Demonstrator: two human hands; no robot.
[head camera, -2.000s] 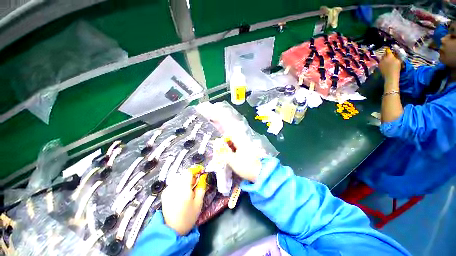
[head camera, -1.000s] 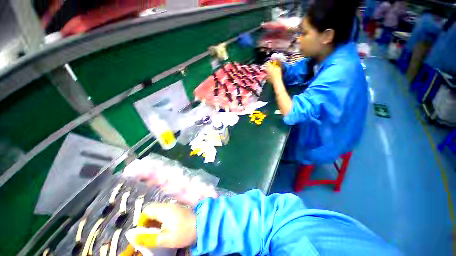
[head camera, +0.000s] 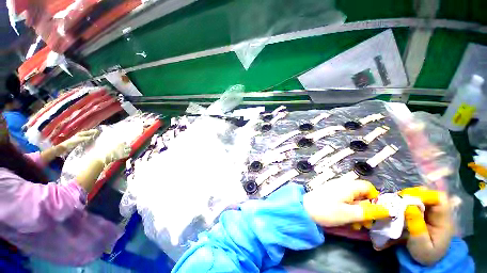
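My left hand and my right hand meet at the lower right, with yellow-orange finger cots on the fingertips. Both pinch a crumpled white cloth between them. Whether a watch is inside the cloth cannot be seen. Just beyond the hands, rows of wristwatches with dark round cases and pale straps lie on a grey plastic-covered tray; one watch lies close to my left hand.
Bright crinkled plastic sheet lies left of the watches. A person in a pink sleeve handles plastic at far left, beside stacked red trays. A white bottle and paper sheet stand along the green back panel.
The view has swung left, from the neighbour in blue to the one in pink. Both hands are now together at the white cloth; a second ago only my right hand showed clearly.
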